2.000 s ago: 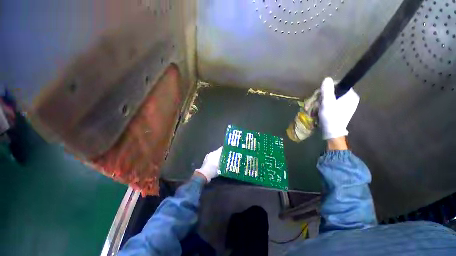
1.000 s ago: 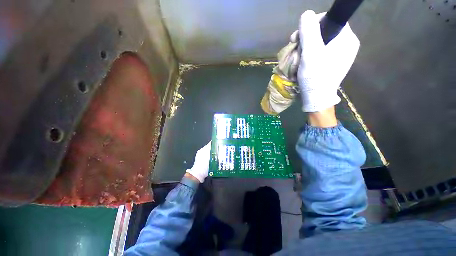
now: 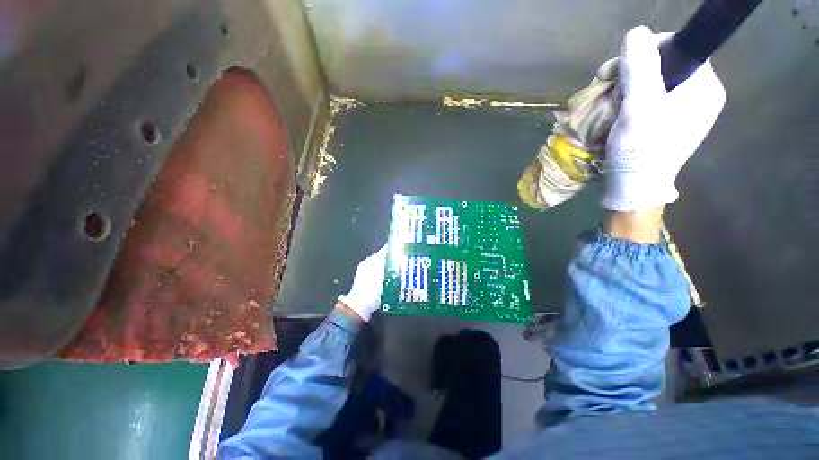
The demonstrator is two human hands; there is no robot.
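Observation:
A green circuit board lies nearly level over the dark green shelf, rows of silver and white solder bars facing up. My left hand, in a white glove, holds its left edge; the fingers under the board are hidden. My right hand, also white-gloved, grips the hose nozzle, which is wrapped in dirty white cloth with yellow tape. The nozzle tip points down and left, above and beyond the board's upper right corner, apart from it.
The thick black hose runs to the upper right. The booth side flap with holes and worn red lower part stands at left. Crusty yellowish edges border the dark green shelf. A metal-edged green surface is at lower left.
Since one second ago the nozzle and my right hand have moved right, away from the board. The board stays in my left hand, its glare changed. The view has also shifted since two seconds ago.

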